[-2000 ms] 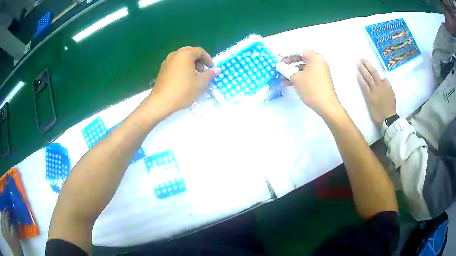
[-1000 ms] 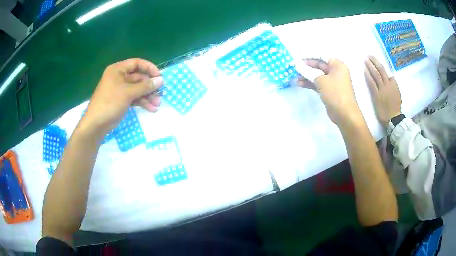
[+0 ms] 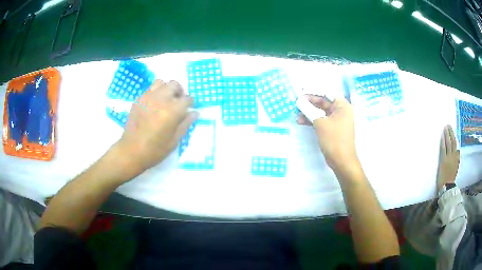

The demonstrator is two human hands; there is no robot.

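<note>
Several blue adhesive sheets with rows of pale dots lie on the white mat, among them one tilted sheet (image 3: 277,95) and one upright sheet (image 3: 205,82). My left hand (image 3: 158,124) is blurred, over the mat at the left edge of the sheets, above a partly emptied sheet (image 3: 198,158). Its fingertips are unclear. My right hand (image 3: 332,126) is at the right edge of the tilted sheet. White finger covers show on it, and its fingers are bent close together. Whether either hand holds a small part cannot be made out.
An orange tray (image 3: 54,118) with dark blue pieces is at far left. The stack of sheets in clear plastic (image 3: 378,92) lies right of my right hand. A green belt (image 3: 211,26) runs behind, carrying black phone frames (image 3: 448,50). A neighbour's hand (image 3: 449,158) and blue tray (image 3: 470,124) are at right.
The view has turned left. The sheet that was at my left fingers now appears to lie among the others. Both hands are away from the bagged stack, over the loose sheets.
</note>
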